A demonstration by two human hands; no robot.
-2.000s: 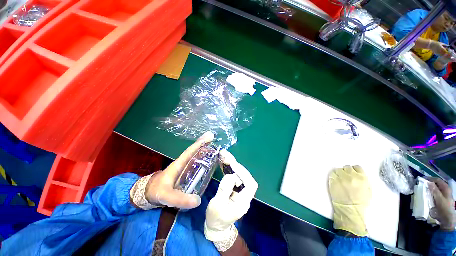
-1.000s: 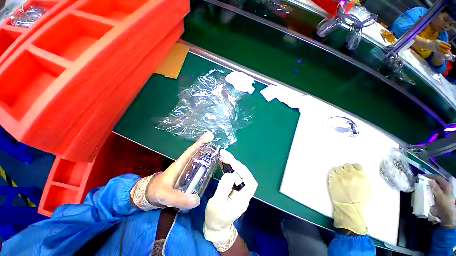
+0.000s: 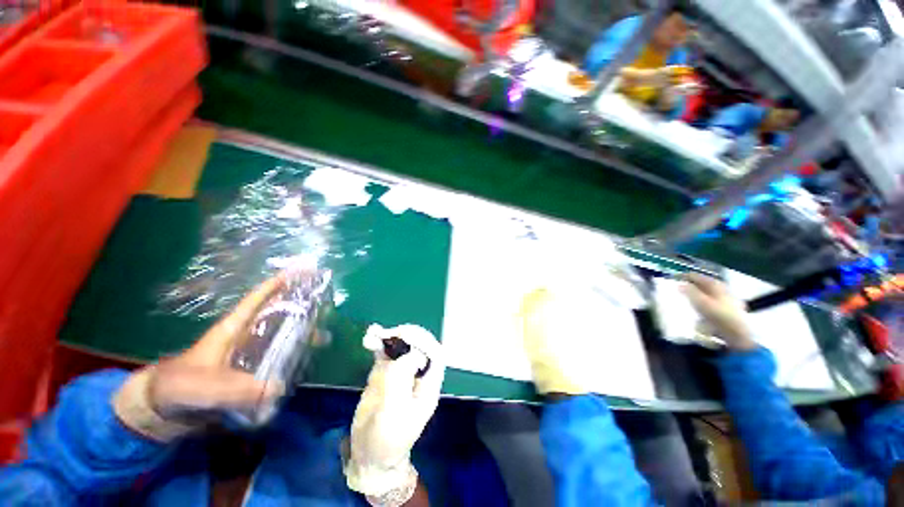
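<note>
My left hand [image 3: 203,381], in a pale glove and blurred, holds a glossy clear and dark workpiece [image 3: 282,332] above the near edge of the green mat. My right hand [image 3: 398,406], in a white glove, is to its right and apart from it. It holds a small black item [image 3: 396,349] between thumb and fingers; part of the item is hidden by the fingers. A crinkled clear plastic bag [image 3: 253,233] lies on the green mat [image 3: 392,282] beyond my left hand.
Orange-red foam trays [image 3: 94,129] are stacked at left beside cardboard [image 3: 180,163]. White paper pieces [image 3: 337,186] lie at the mat's far edge. A white pad [image 3: 486,287] lies right, with a neighbour's gloved hand [image 3: 550,342] on it. Another hand [image 3: 719,309] is further right. A conveyor [image 3: 327,119] runs beyond.
The view has swung to the right, so the bench sits further left in the picture. My right hand has moved away from the workpiece with the black item still in it.
</note>
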